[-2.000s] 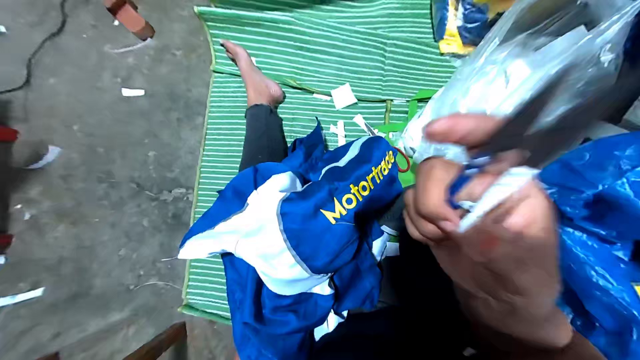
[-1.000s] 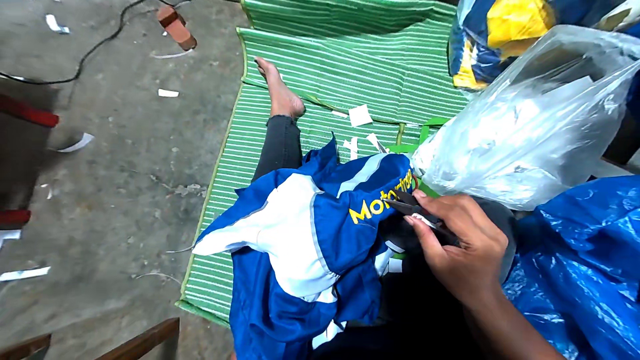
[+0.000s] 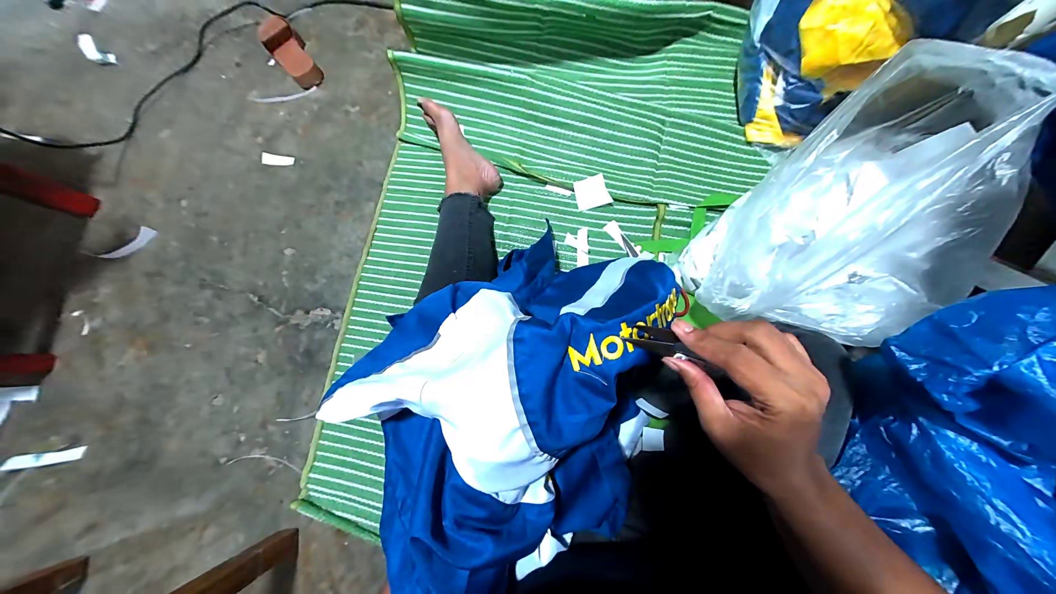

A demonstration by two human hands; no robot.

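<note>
My right hand [image 3: 755,392] is closed around small dark thread snips [image 3: 652,340], held between thumb and fingers. The blades lie over the yellow embroidered lettering [image 3: 606,351] of a blue and white garment [image 3: 487,388], which is bunched over my lap. A grey stripe crosses the blue cloth above the lettering, and a small red loop [image 3: 683,304] shows at the cloth's right edge. Whether the blades touch the cloth, I cannot tell. My left hand does not show; the garment may cover it.
A green striped mat [image 3: 528,99] lies under my bare foot [image 3: 462,157], with white scraps [image 3: 591,192] on it. At right are a clear plastic bag [image 3: 858,206] of white pieces and a blue plastic sheet [image 3: 973,412]. A black cable [image 3: 198,54] crosses the concrete floor.
Two seconds ago my right hand was raised close to the camera, blurred, with something white at the fingers. It has come down to the garment's lettering with the snips.
</note>
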